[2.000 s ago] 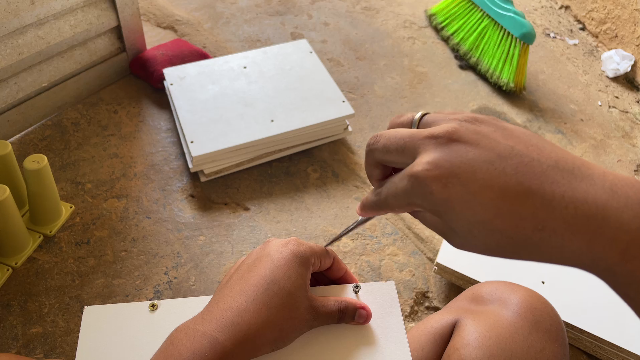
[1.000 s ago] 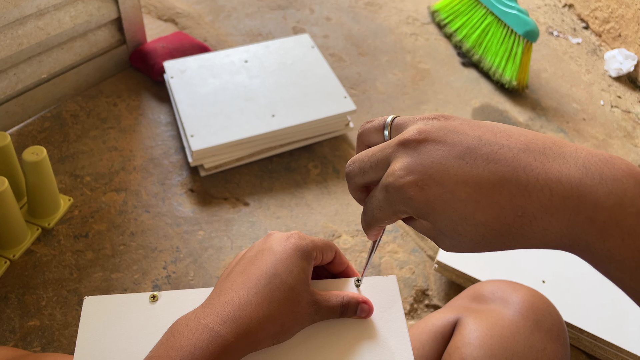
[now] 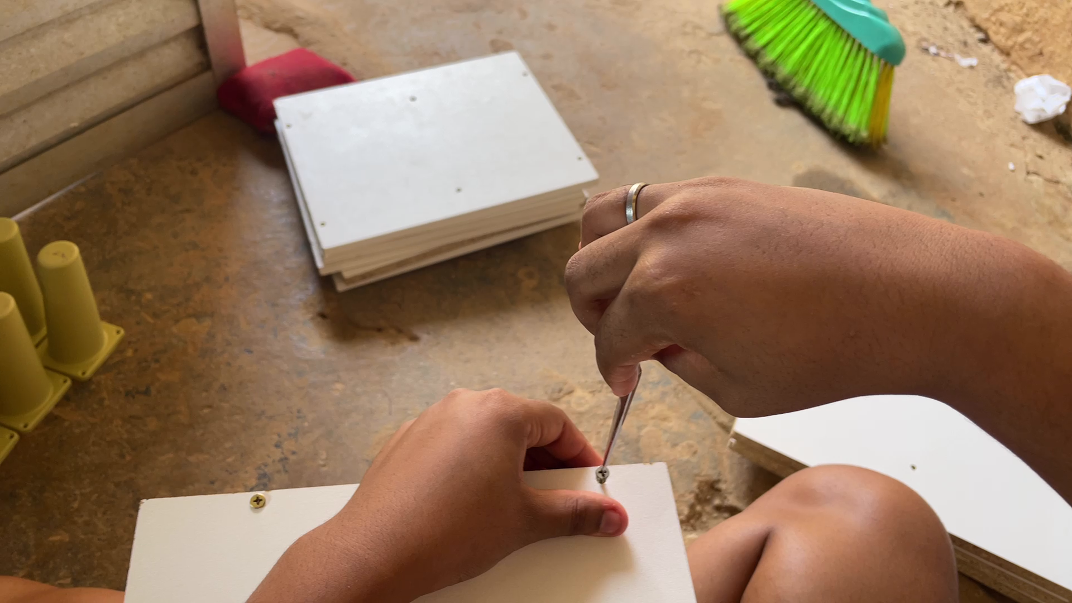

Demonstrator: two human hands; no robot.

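My left hand (image 3: 469,494) grips the top edge of a white laminated board (image 3: 620,569), its thumb lying on the face and its fingers behind. Near the board's top right corner a cross-head screw (image 3: 602,475) stands at the edge. My right hand (image 3: 712,293) is closed around a thin metal tool (image 3: 620,419), slanted slightly, whose tip meets that screw; its upper part is hidden in my fingers. Another cross-head screw (image 3: 258,501), brass-coloured, sits by the board's edge, left of my left hand.
A stack of white boards with small holes (image 3: 435,151) lies beyond my hands, against a red cloth item (image 3: 276,84). More white boards (image 3: 904,452) lie right of my knee. Olive plastic furniture legs (image 3: 71,310) stand at left, a green-bristled broom head (image 3: 821,67) at the top right.
Two seconds ago the tool slanted lower, its tip left of the screw behind my left hand; by one second ago its tip was at the screw, where it remains. My left hand keeps its hold.
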